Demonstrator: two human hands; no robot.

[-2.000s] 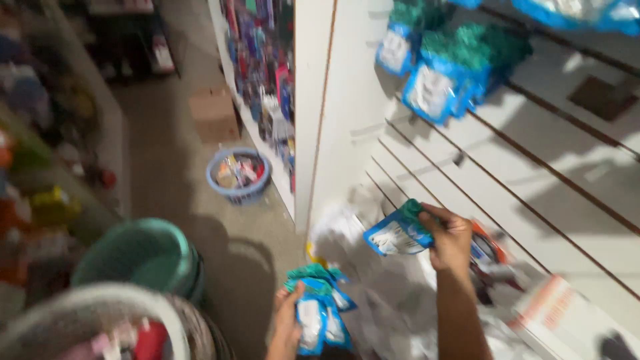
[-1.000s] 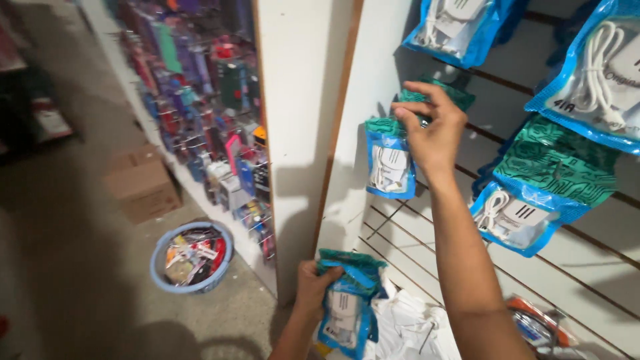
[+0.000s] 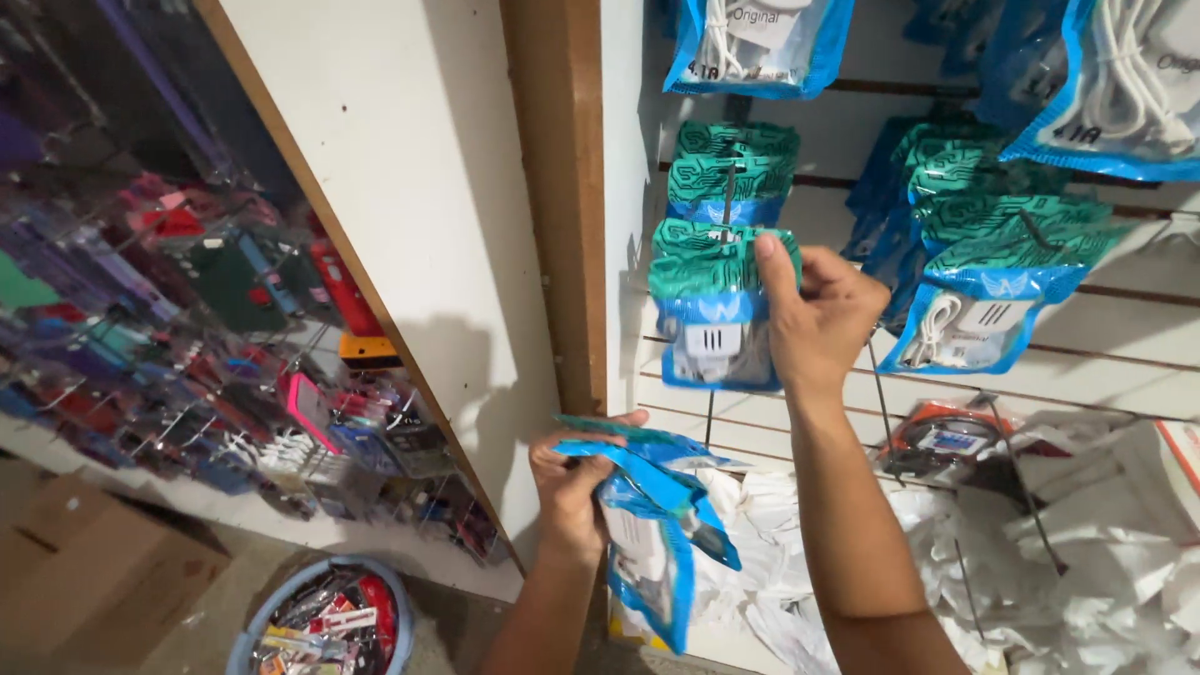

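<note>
My right hand pinches the upper right edge of a blue and green charger packet, which is at a metal peg on the slatwall. Behind it, another green-topped packet hangs on the same peg. Lower and to the left, my left hand grips several similar charger packets by their tops, fanned out and tilted. To the right hangs another group of green-topped packets, with white cables visible through the plastic. Larger blue charger packets hang above.
A white panel with wooden edging divides the slatwall from racks of phone cases. A blue-rimmed basket of small packages and a cardboard box stand on the floor. Crumpled white plastic lies below the pegs, some of which stick out bare.
The view has moved closer to the slatwall. My right hand held a packet low down two seconds ago, then was raised at the peg; it now grips a packet there. My left hand still holds its packets.
</note>
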